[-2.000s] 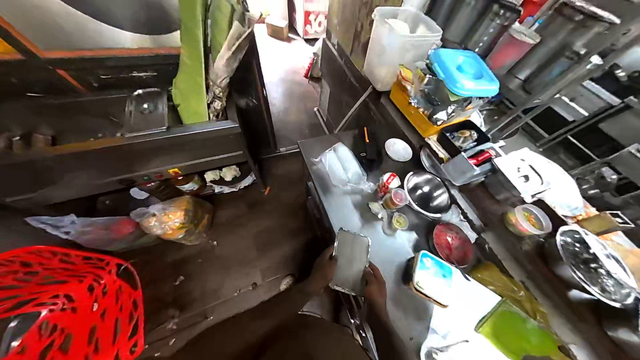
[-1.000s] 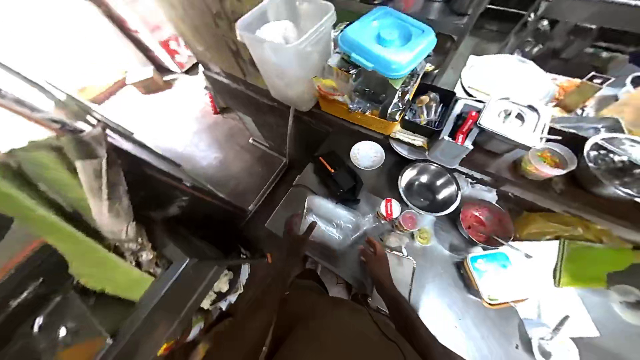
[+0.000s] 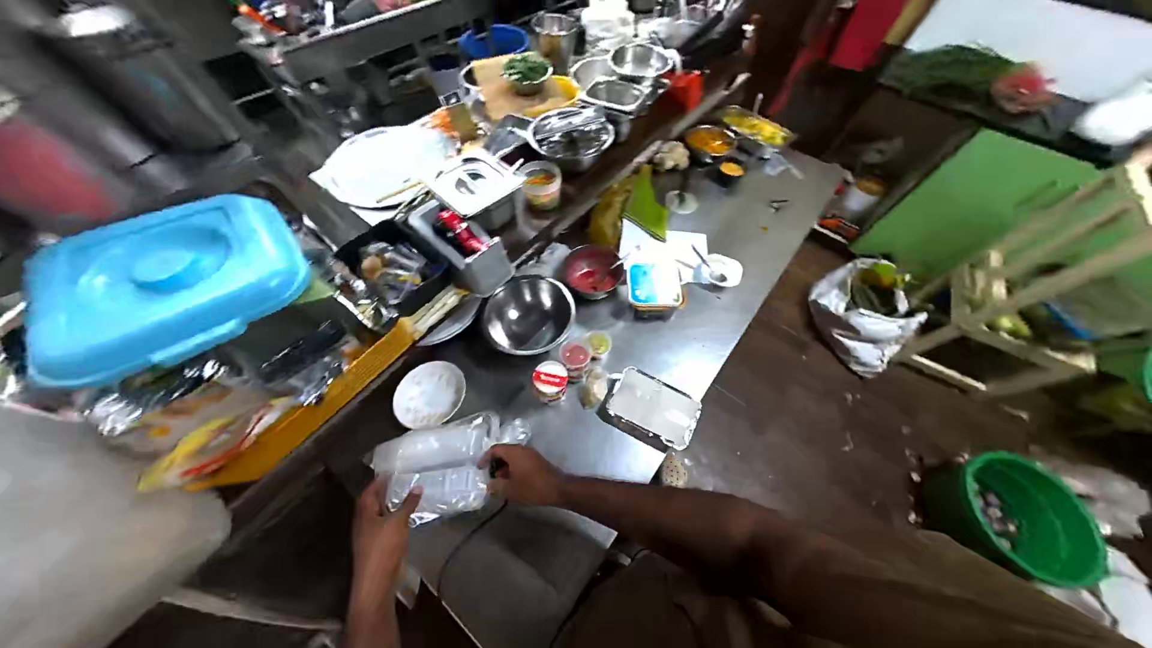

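Note:
Two clear plastic-wrapped stacks (image 3: 441, 454), their contents hard to make out, lie side by side on the left part of the steel counter. My left hand (image 3: 385, 517) touches their near left edge, thumb raised beside the plastic. At their right end, my right hand (image 3: 522, 475) has its fingers bent on the wrapping; whether it grips is unclear. A foil-edged rectangular container with a whitish top (image 3: 655, 407) rests at the counter's front edge, right of my right hand. Behind it stand small tubs, one with a red-and-white lid (image 3: 550, 380), and a steel bowl (image 3: 529, 315).
A white bowl (image 3: 429, 394) sits behind the wrapped stacks. Further along are a red bowl (image 3: 592, 271), a blue-topped tub (image 3: 654, 283) and a green cloth or sheet (image 3: 646, 205). A blue-lidded box (image 3: 166, 279) stands at the left. A green basin (image 3: 1035, 517) is on the floor at right.
Two seconds ago both hands held the foil-edged container; now it lies on the counter and both hands are at the wrapped plastic. The view has swung strongly to the right.

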